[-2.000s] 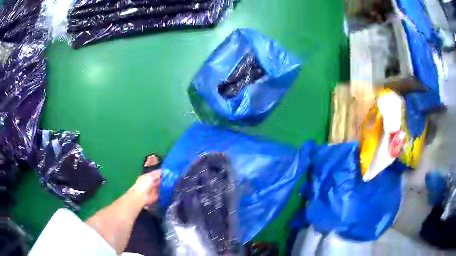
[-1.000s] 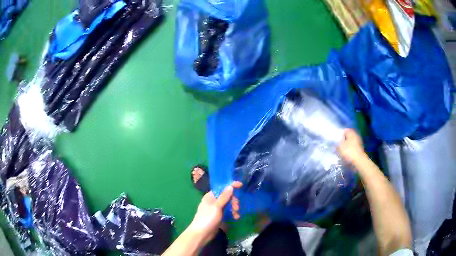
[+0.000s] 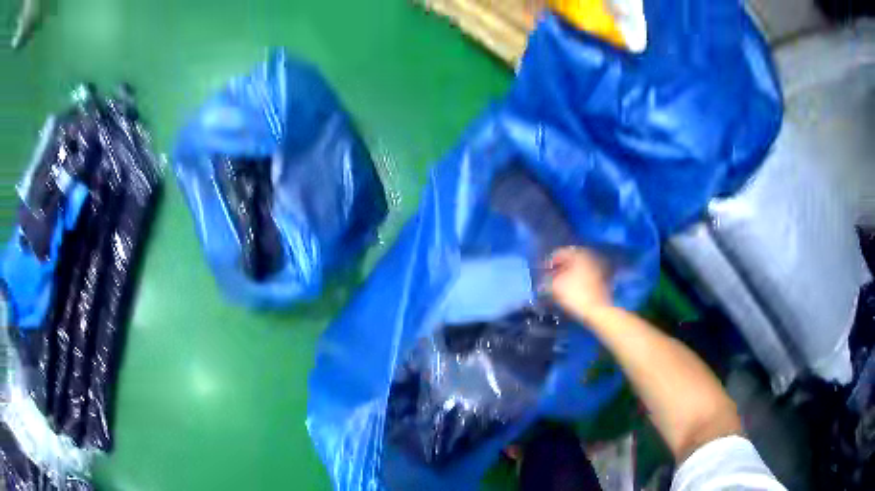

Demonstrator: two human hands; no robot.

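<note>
A large blue plastic sack [image 3: 369,360] lies with its mouth wide open in front of me. A plastic-wrapped dark bundle [image 3: 470,384] lies in the near part of its mouth, with strong glare. A darker piece [image 3: 532,206] shows deeper inside, with a pale blue patch between them. My right hand [image 3: 578,280] reaches in over the mouth beside the pale patch. It is blurred, its fingers are bent, and its grip is unclear. My left hand is not visible.
A second open blue sack [image 3: 336,192] holding a dark bundle stands at centre left. Long wrapped dark stacks [image 3: 96,268] lie at left. A filled blue sack [image 3: 662,115], a yellow-white bag [image 3: 600,19] and pale rolls [image 3: 787,211] are at right.
The view has turned right, so the things appear further left. My right hand has moved from the sack's right side to inside its mouth. My left hand has left the picture.
</note>
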